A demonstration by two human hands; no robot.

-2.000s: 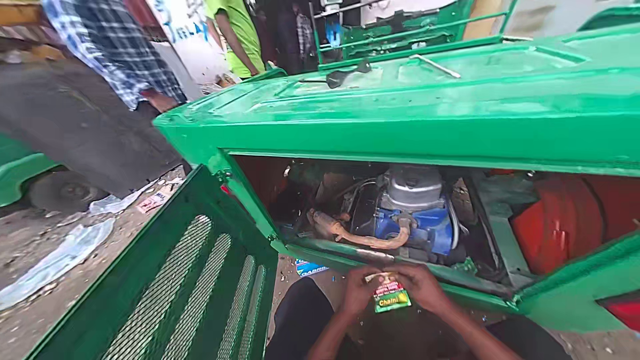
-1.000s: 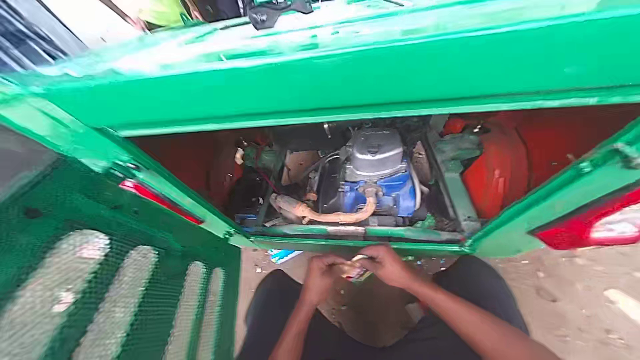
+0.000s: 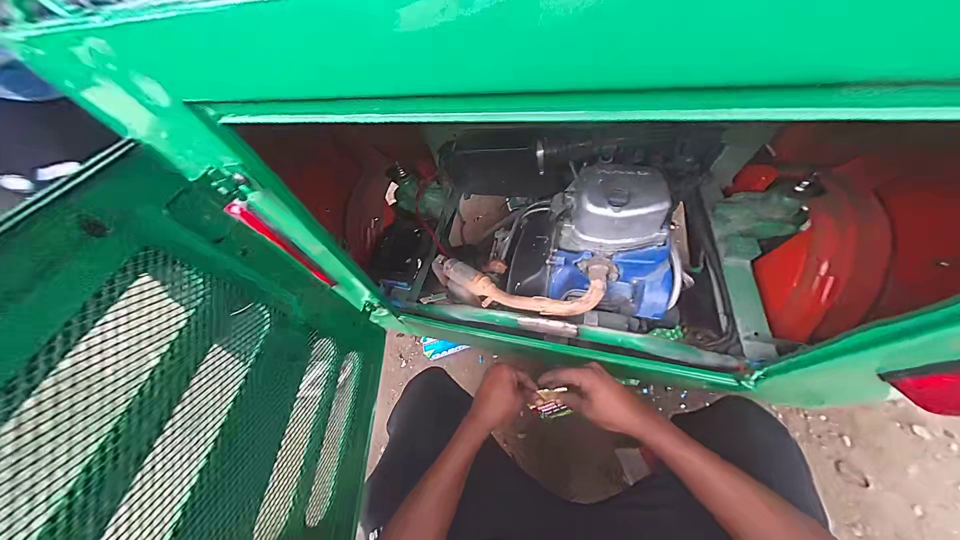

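A small printed packet, coloured yellow, red and green, is held between my two hands, low in front of the open engine bay. My left hand pinches its left edge with fingers and thumb. On the other side, my right hand grips the packet's upper right part. Its opening, if any, cannot be made out. Just beyond the hands sits an engine with a grey metal cover and a blue block. A curved, rusty exhaust pipe runs across its front.
A green body panel overhangs the bay. The hinged green door with mesh slots stands open at left. Red inner wheel housings flank the engine. A blue and white packet lies on the ground below the sill, and a red tail light is at right.
The packet's printed face, turned toward me two seconds ago, is now mostly covered and tilted between my fingers. The view has moved in closer and tipped down over the engine bay.
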